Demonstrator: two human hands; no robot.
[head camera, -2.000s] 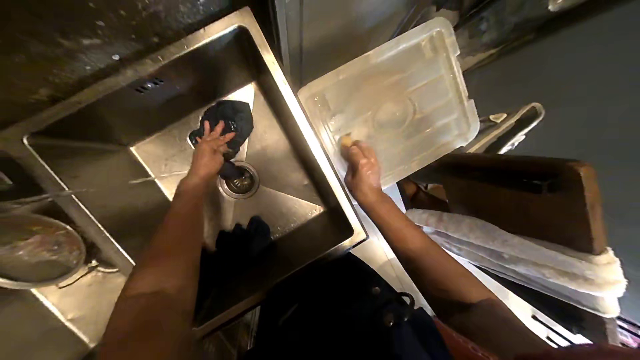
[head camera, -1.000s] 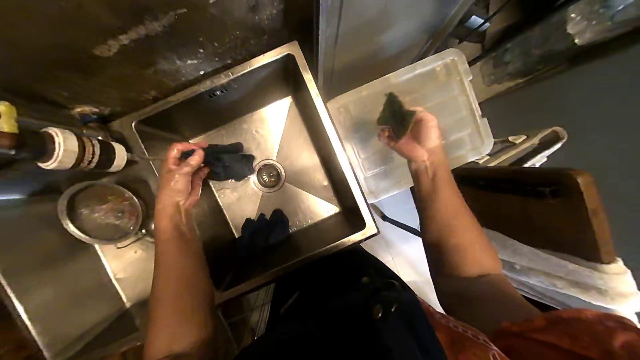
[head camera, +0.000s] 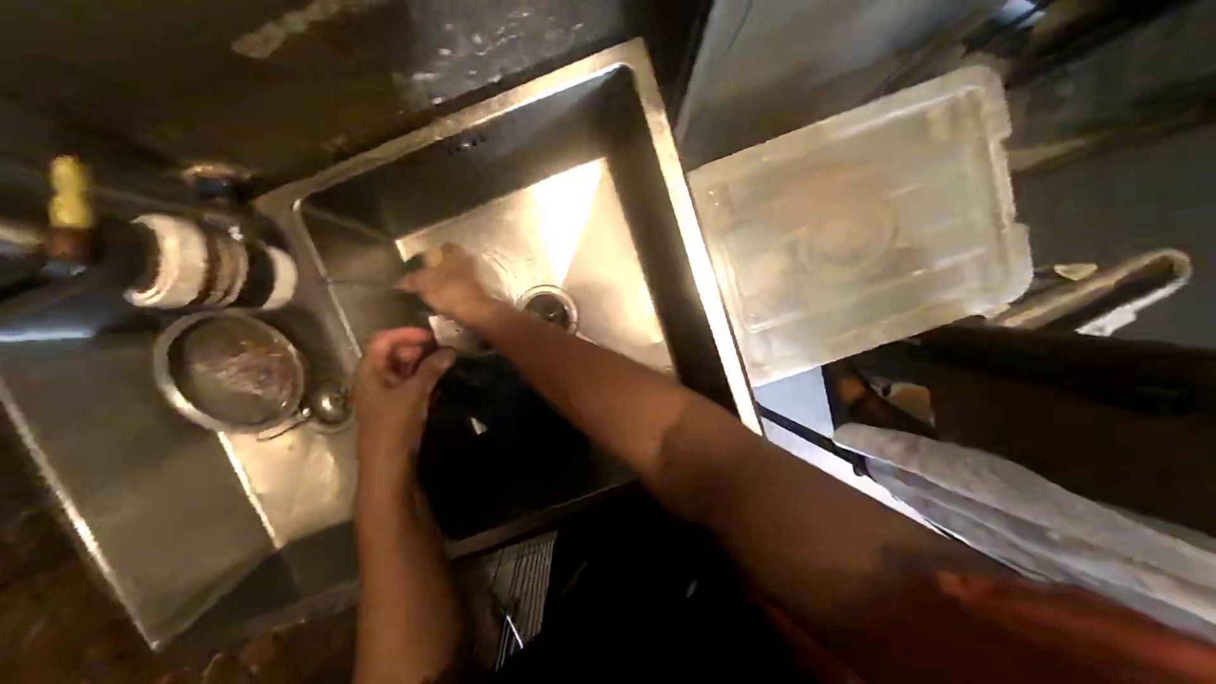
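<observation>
My right hand (head camera: 456, 283) reaches across the steel sink (head camera: 655, 123), closed around a small sponge (head camera: 434, 256) with a yellowish side and what looks like a dark green scouring side. A thin stream of water runs close by. Below and to its left is my left hand (head camera: 404, 366), fingers curled, at the edge of a large black area in the sink that may be dark cloth or shadow. Whether the left hand grips any of it cannot be told. The round drain (head camera: 549, 309) shows just beyond my right forearm.
Right of the sink lies a translucent plastic lid or tray (head camera: 855, 228). On the left stand a round metal-rimmed bowl or strainer (head camera: 233, 370) and a white-and-dark cylindrical object (head camera: 209, 263). A pale cloth or covered roll (head camera: 997, 484) lies at the lower right.
My right hand, with the sponge, has moved left from over the plastic lid into the sink. My left hand, earlier holding a dark cloth, is now lower and beside it.
</observation>
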